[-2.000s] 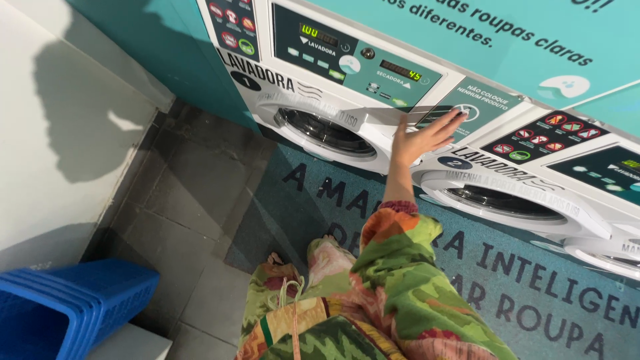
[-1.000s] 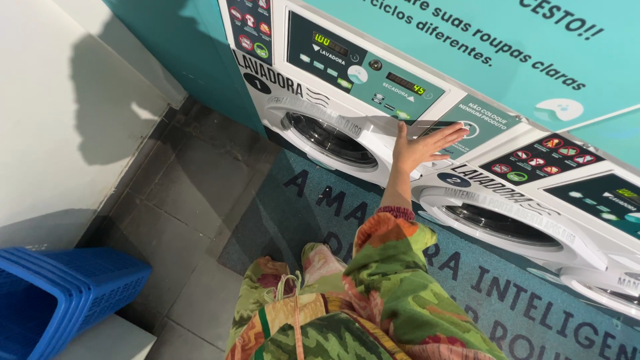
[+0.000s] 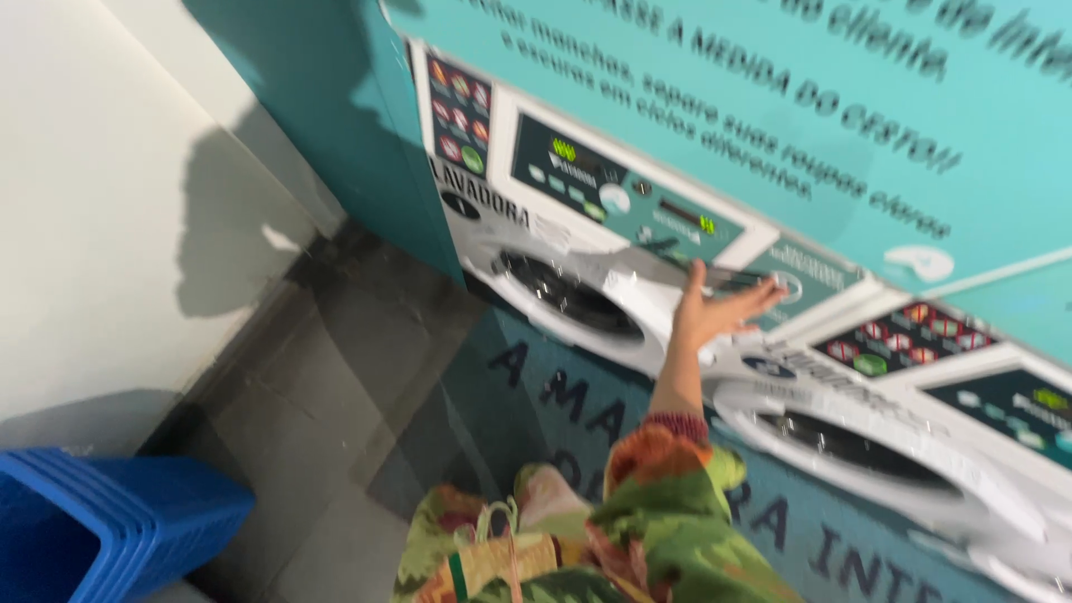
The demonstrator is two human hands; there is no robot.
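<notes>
My right hand (image 3: 720,314) is empty, with the thumb and fingers spread, over the white front between two washing machines. Its fingertips lie over the lower part of a green detergent-drawer panel (image 3: 808,276); whether they touch it I cannot tell. Left of the hand is the round door of the first washing machine (image 3: 574,297), with a lit control panel (image 3: 620,188) above it. Right of my forearm lies the round door of the second washing machine (image 3: 854,444). Both doors look closed. My left hand is out of view. The picture is blurred.
Stacked blue plastic baskets (image 3: 176,511) stand at the lower left near a white wall (image 3: 92,234). A teal wall panel (image 3: 670,67) with writing rises above the machines. A lettered floor mat (image 3: 469,402) lies along their front, beside grey floor tiles (image 3: 318,469).
The view has shifted, showing more of the teal panel. My right hand remains by the drawer panel with its fingers spread.
</notes>
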